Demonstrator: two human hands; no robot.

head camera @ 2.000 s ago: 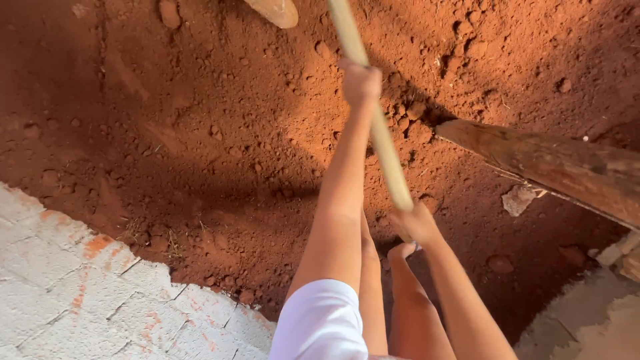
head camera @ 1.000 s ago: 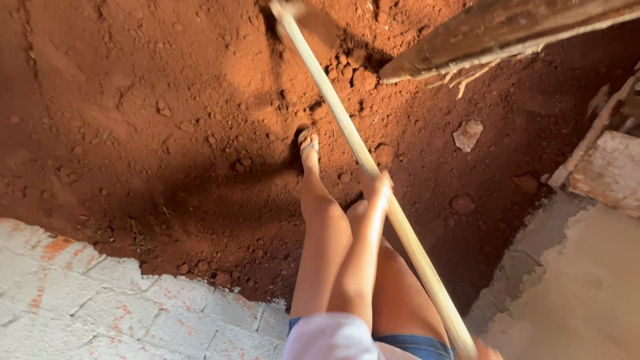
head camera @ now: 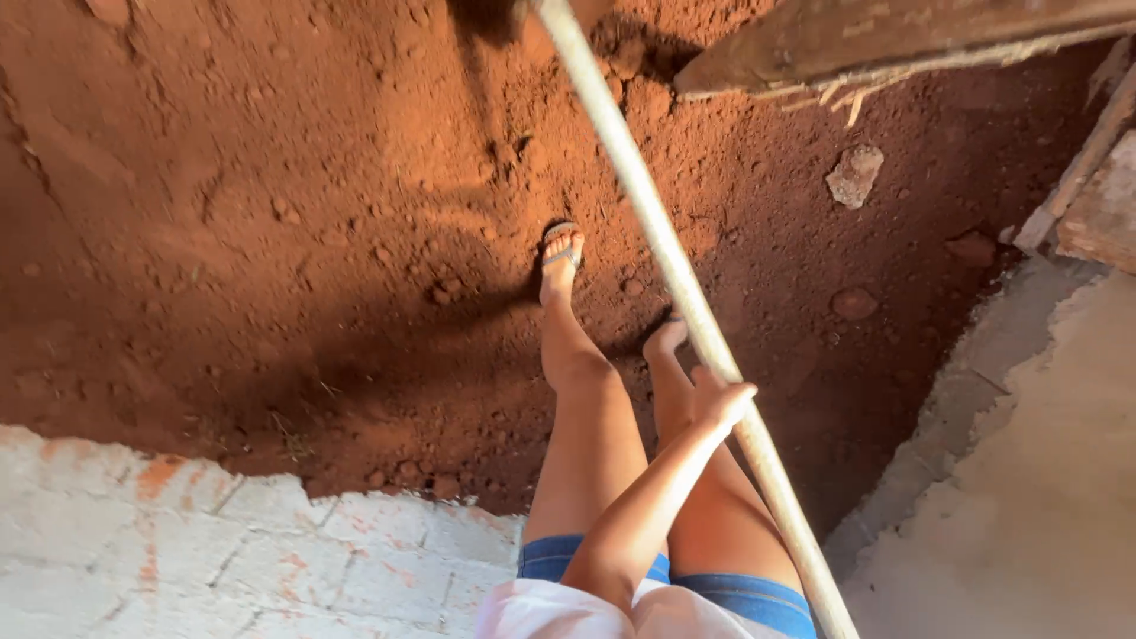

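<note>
A long pale wooden handle (head camera: 661, 226) runs slantwise from the top middle to the bottom edge, right of centre. My left hand (head camera: 721, 404) is closed around it in front of my thighs. The tool's head, at the handle's far end, is dark and blurred at the top edge, over the red soil (head camera: 399, 248). My right hand is out of the frame. My feet stand on the soil in flip-flops (head camera: 562, 255), left of the handle.
A rough wooden post (head camera: 870, 44) juts in at the upper right. Below it lies a broken stone chunk (head camera: 855, 176). A white-painted brick wall (head camera: 284, 550) borders the lower left, and a plastered wall (head camera: 1003, 497) with a brick block (head camera: 1105, 209) borders the right.
Two seconds ago both hands gripped the handle; a second ago the other hand was at its lower end, and it is now out of view. My left hand still holds the handle.
</note>
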